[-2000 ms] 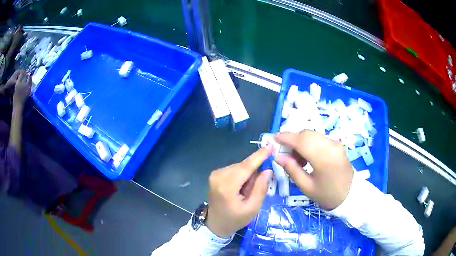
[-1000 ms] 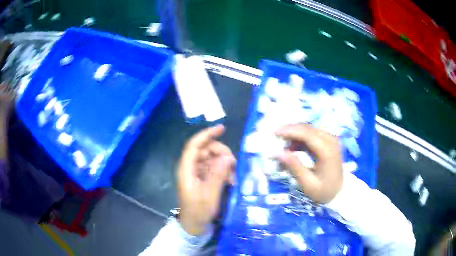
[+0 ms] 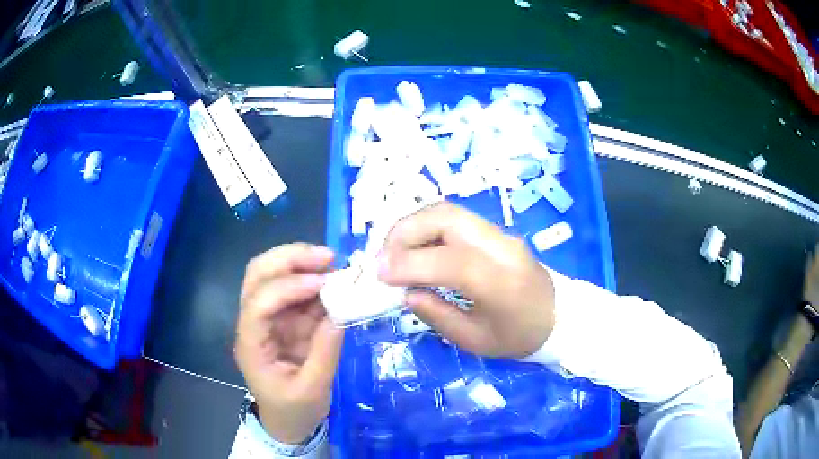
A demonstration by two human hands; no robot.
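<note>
A white plastic housing (image 3: 359,298) is held over the near left part of the blue centre tray (image 3: 593,242). My left hand (image 3: 292,336) has its thumb and fingertips at the housing's left end. My right hand (image 3: 471,278) pinches its right side from above; a thin light wire shows by the right fingers. White housings (image 3: 391,134) are heaped in the tray's far part, some in paler, flat pieces. Clear glinting pieces (image 3: 467,394) lie in the tray's near part. The spot under my right hand is hidden.
A blue left tray (image 3: 135,242) holds several white units. Two long white strips (image 3: 235,154) lie between the trays. A metal rail (image 3: 682,166) borders the green belt (image 3: 485,36), which carries scattered units. A wired pair (image 3: 723,255) lies at right. A red bin (image 3: 763,36) and another person's arm (image 3: 781,368) show at right.
The view has turned right, so the trays sit further left. My hands were apart a second ago; now they meet at a white housing.
</note>
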